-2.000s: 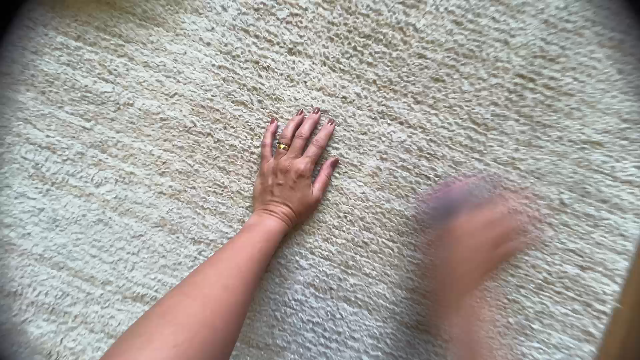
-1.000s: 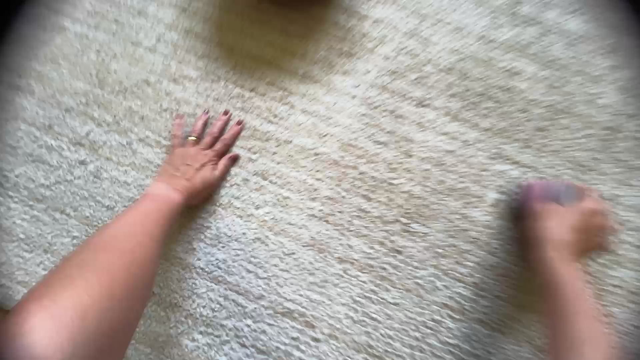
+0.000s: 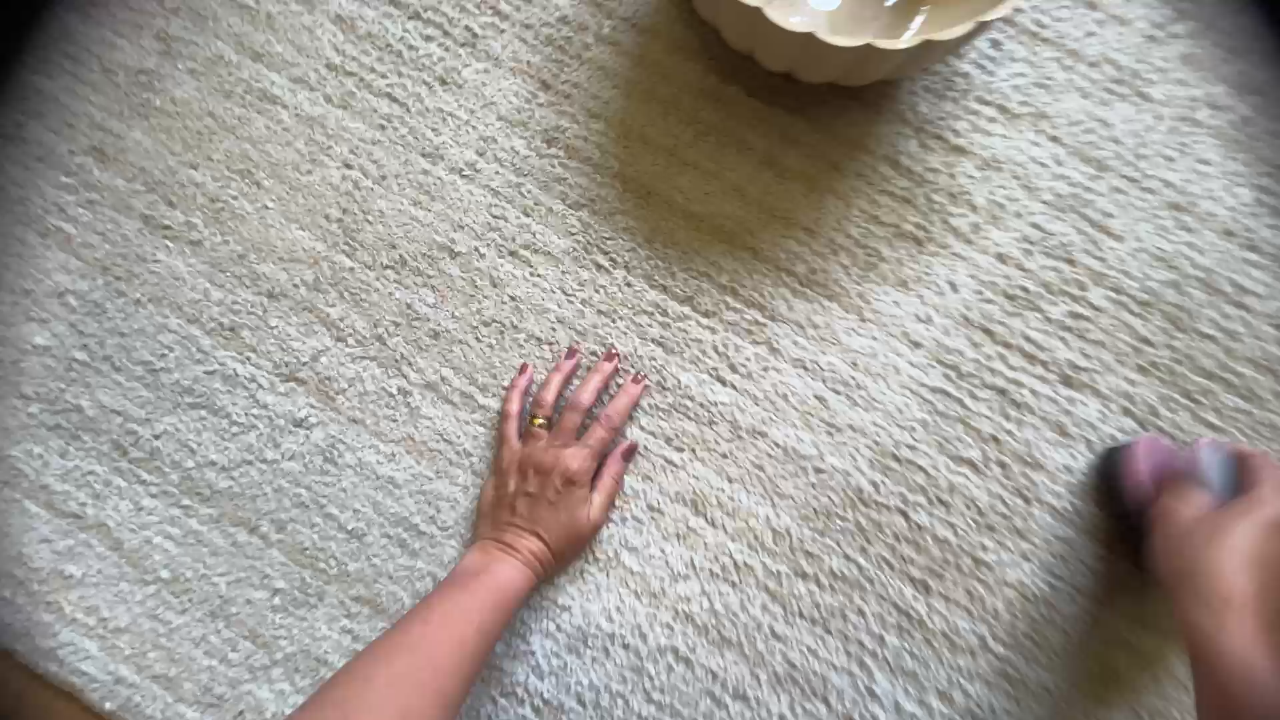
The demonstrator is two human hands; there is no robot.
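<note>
My left hand [image 3: 550,480] lies flat, palm down, on a cream textured rug [image 3: 350,300]; its fingers are spread and a gold-coloured ring is on one of them. At the right edge, my right hand [image 3: 1215,540] is blurred and partly cut off by the frame. It grips a pink, grey and dark object [image 3: 1155,475], perhaps a brush, held at or just over the rug. The blur hides its exact kind and whether it touches the pile.
A glossy cream bowl with a scalloped rim [image 3: 850,55] stands at the top, partly out of view, its shadow on the rug. A brown edge [image 3: 40,690] shows in the bottom left corner.
The view has shifted, and the scalloped bowl now shows at the top, where one second ago only a dark blurred part was visible. My right hand still holds the pink and grey object.
</note>
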